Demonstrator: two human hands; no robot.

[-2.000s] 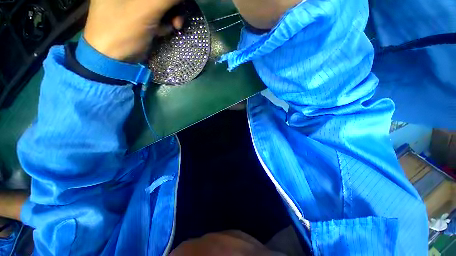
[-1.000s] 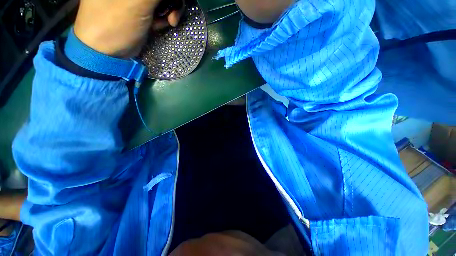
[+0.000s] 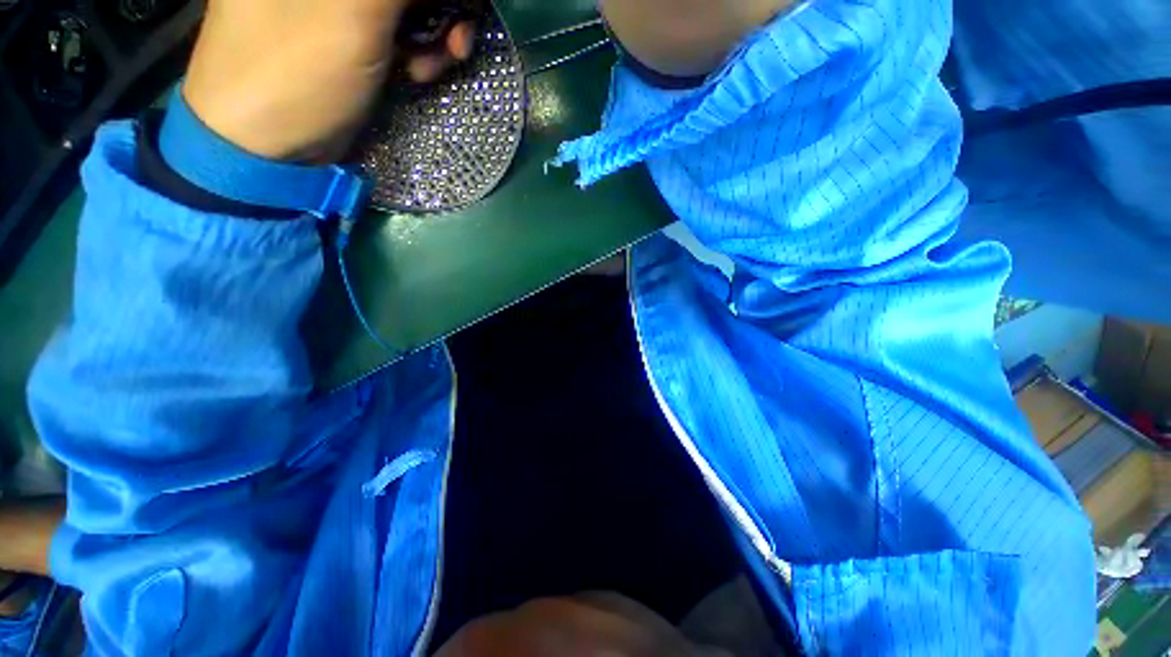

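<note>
A round perforated screw plate (image 3: 450, 148) with a glittering grid of dots lies on the green bench top. My left hand (image 3: 308, 64), with a blue wrist strap (image 3: 251, 167), is over the plate's upper left part, fingers curled by a small dark thing at the top edge. That thing is mostly hidden, so I cannot tell what it is or whether it is gripped. My right hand is cut off by the top edge; only its wrist (image 3: 687, 32) shows above the frayed blue cuff.
Black trays (image 3: 64, 77) are at the upper left. The green bench (image 3: 514, 250) ends in a slanted front edge. A thin cord (image 3: 353, 289) hangs from the strap. A person's blue smock (image 3: 1066, 193) is at the right. Cardboard boxes (image 3: 1092, 443) are at lower right. Another person's forearm (image 3: 28, 533) shows at lower left.
My left hand and the plate appear slightly further left than two seconds ago. The left fingers remain at the plate's top. My right wrist has shifted slightly.
</note>
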